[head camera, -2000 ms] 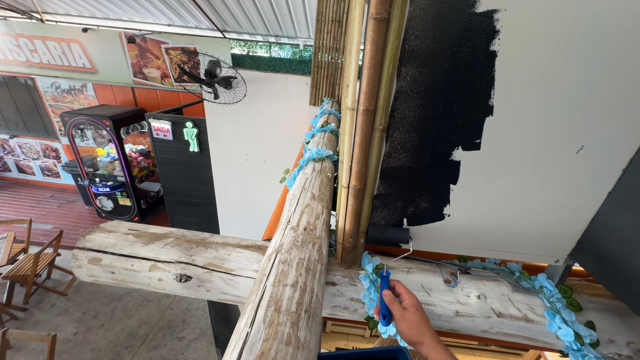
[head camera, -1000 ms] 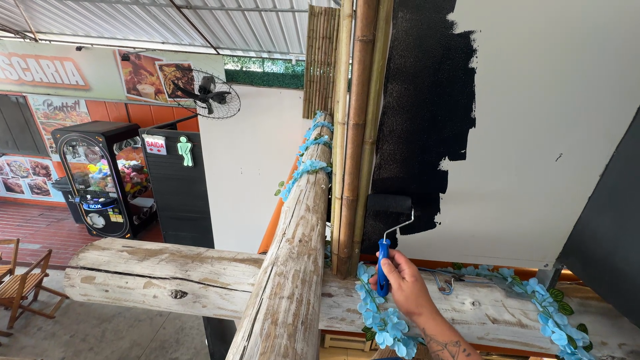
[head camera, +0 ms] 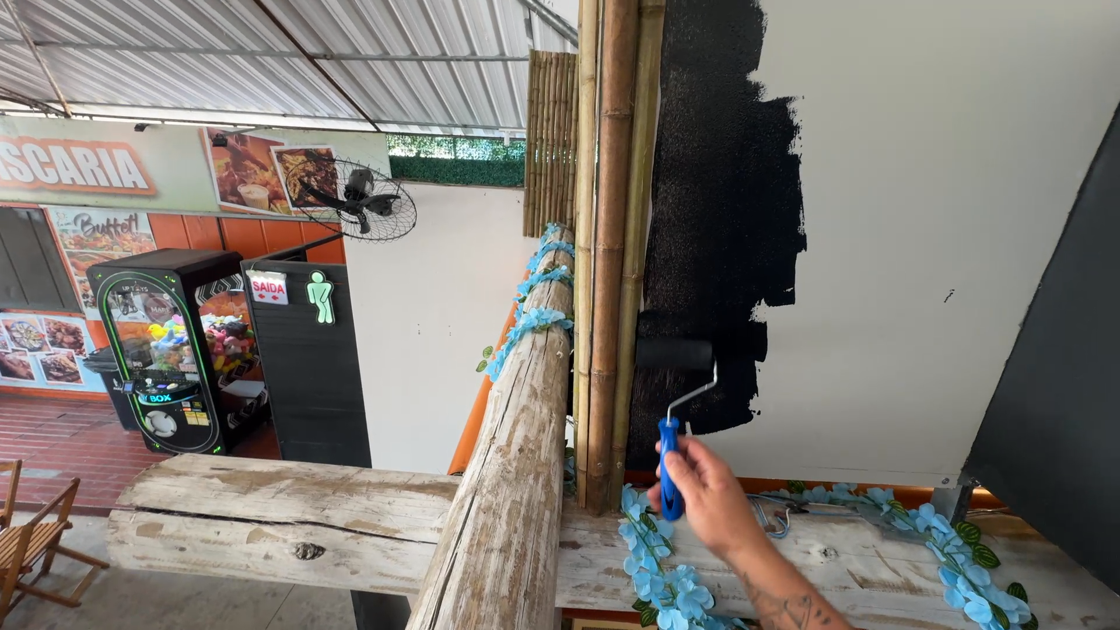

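Observation:
My right hand (head camera: 704, 494) grips the blue plastic handle of a paint roller (head camera: 674, 354). The dark roller sleeve lies against the lower left of a black painted patch (head camera: 726, 192) on a white wall panel (head camera: 901, 262). The patch has ragged right and bottom edges and thin, speckled cover at its left side. Upright bamboo poles (head camera: 610, 262) border it on the left. Below my right hand, a garland of light blue artificial flowers (head camera: 652, 569) hangs over a whitewashed log beam (head camera: 831, 551). My left hand is out of the frame.
A second log beam (head camera: 503, 490) runs away from me, wrapped in blue flowers (head camera: 538, 324). A caged fan (head camera: 359, 201), a claw machine (head camera: 175, 350) and wooden chairs (head camera: 39, 542) are at the left. A loose wire (head camera: 774, 521) lies on the beam at the right, by a dark panel (head camera: 1059, 385).
My right hand with the roller has moved up from near the log beam, and the roller sleeve is now higher on the black patch. Black paint reaches lower beside the bamboo than one second ago.

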